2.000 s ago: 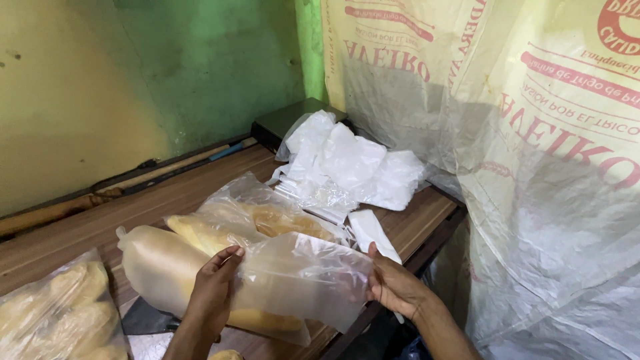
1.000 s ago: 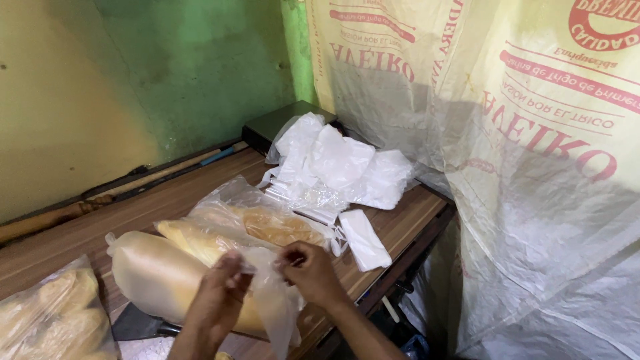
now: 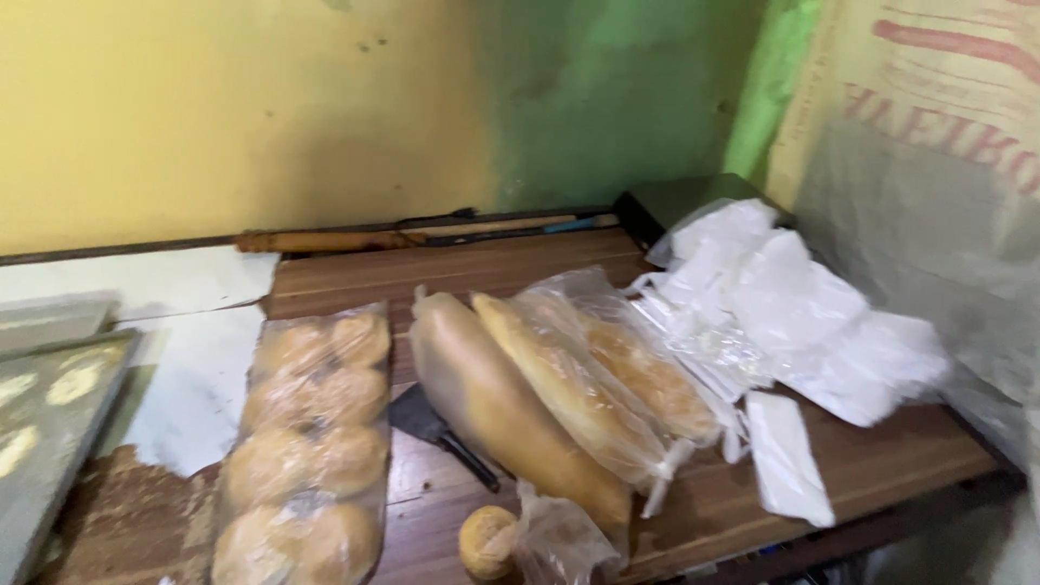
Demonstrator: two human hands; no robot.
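Neither of my hands shows in the head view now. On the wooden table, a clear plastic bag of round bread rolls (image 3: 309, 447) lies to the left. Long loaves in plastic bags (image 3: 520, 406) lie at the middle, with a flatter bagged bread (image 3: 642, 370) against their right side. A black spatula (image 3: 443, 435) rests between the rolls and the loaves. Near the bottom edge, a single small roll (image 3: 487, 542) touches a crumpled plastic bag (image 3: 563, 536). White plastic bags (image 3: 800, 301) form a loose pile at the right, and a folded white bag (image 3: 788, 457) lies below it.
Metal trays (image 3: 49, 439) with pale pieces on them stand at the far left, beside torn white sheeting (image 3: 191, 382). A wooden rolling pin (image 3: 325, 241) and thin sticks lie along the wall. A dark flat box (image 3: 682, 199) sits behind the bags. Printed sacks (image 3: 918, 162) hang at the right.
Both hands have gone out of view; one second ago they held a clear plastic bag over the loaves. The view has swung left, bringing in the trays and the whole row of rolls.
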